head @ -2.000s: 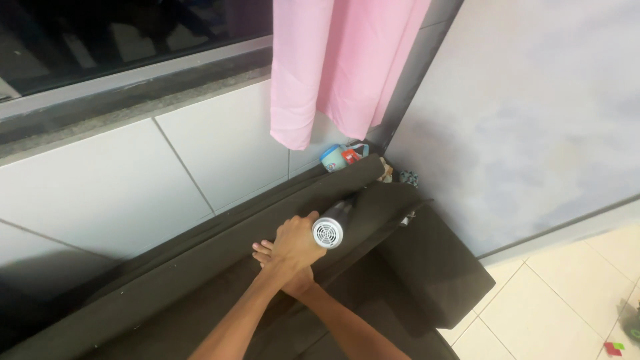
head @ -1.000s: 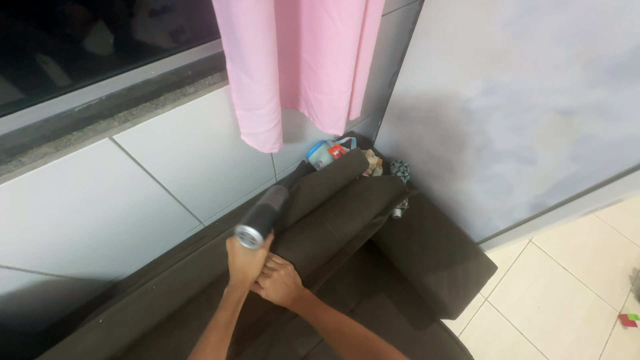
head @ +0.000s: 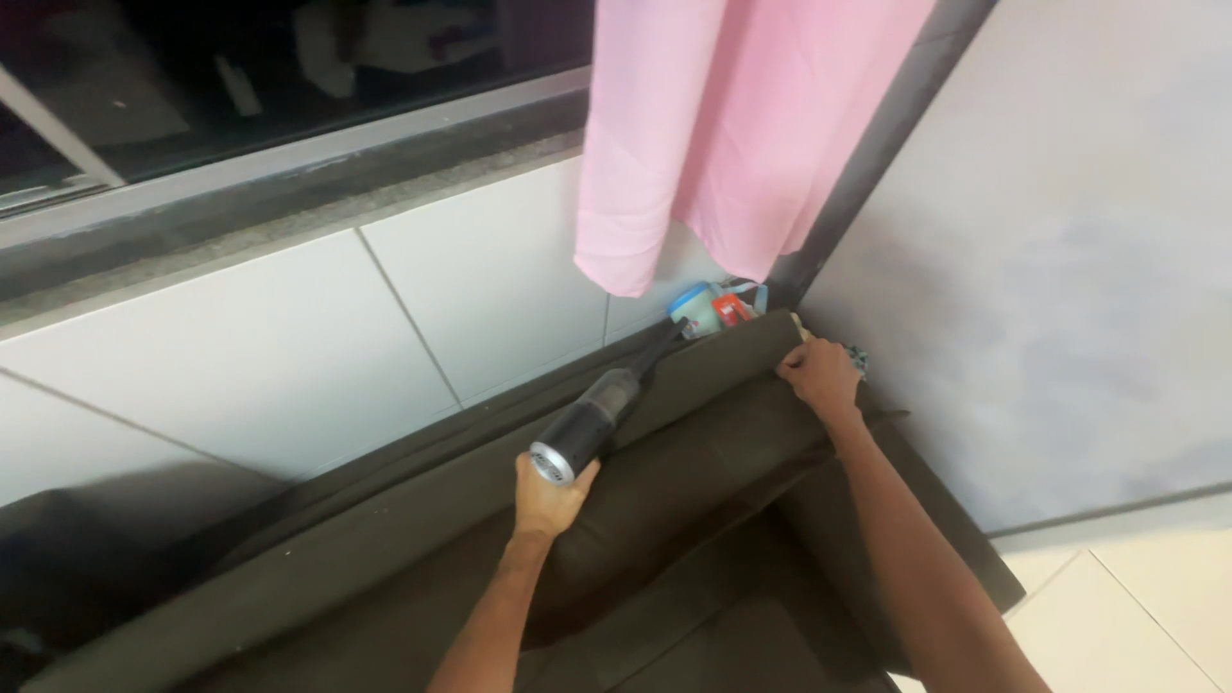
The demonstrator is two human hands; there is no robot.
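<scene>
A handheld vacuum cleaner point(head: 587, 423) with a dark body, a silver rear end and a narrow crevice nozzle is held in my left hand point(head: 551, 496). Its nozzle points to the upper right, along the top of the dark sofa backrest point(head: 385, 529), its tip close to a blue-lidded container point(head: 695, 306). My right hand point(head: 823, 375) is at the right end of the backrest, fingers bent against the upholstery; whether they pinch the fabric I cannot tell. Beside it lies a patterned cloth point(head: 857, 361), partly hidden.
A red packet point(head: 731, 309) sits behind the backrest beside the container. Above hangs a pink curtain point(head: 674, 144), next to a window with a stone sill point(head: 289, 226). White tiles line the wall behind the sofa. A grey wall point(head: 1059, 269) bounds the right side, above the sofa's armrest point(head: 924, 510).
My right hand has moved away from beside my left hand to the right end of the backrest. The vacuum, first seen almost end-on, now shows its length and nozzle.
</scene>
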